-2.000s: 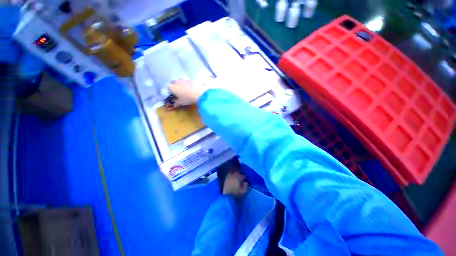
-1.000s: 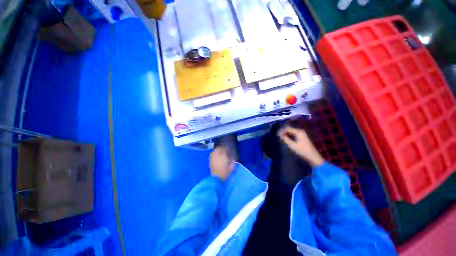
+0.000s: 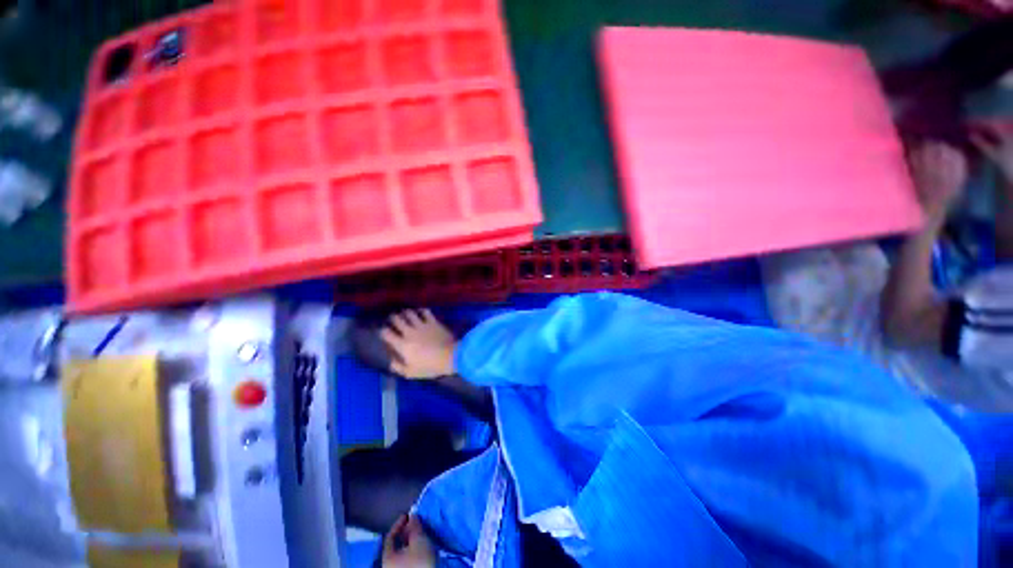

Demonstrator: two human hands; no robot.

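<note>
My right hand (image 3: pixel 420 344) is over my lap beside the machine's control panel, below the red pocket tray. Its fingers are apart and it holds nothing visible. My left hand (image 3: pixel 409 546) is low and cut off by the bottom edge; its fingers cannot be made out. The red pocket tray (image 3: pixel 311 253) lies on the green bench at upper left. Two dark or shiny pieces, one of them a small unit (image 3: pixel 167 47), sit in its top left pockets; the other visible pockets look empty. A yellow fixture plate (image 3: pixel 117 444) is on the white machine at left.
The machine's front panel (image 3: pixel 258 333) carries a red button (image 3: pixel 250 394). A plain pink foam pad (image 3: pixel 761 144) overhangs the green bench (image 3: pixel 572 133). Dark red grid crates (image 3: pixel 578 263) are under the bench edge. Another person's hands and arm (image 3: pixel 916 255) are at far right.
The view has swung right, bringing the foam pad and another person into view and moving the tray left. My right hand went from the machine to my lap, and its fingers are now spread.
</note>
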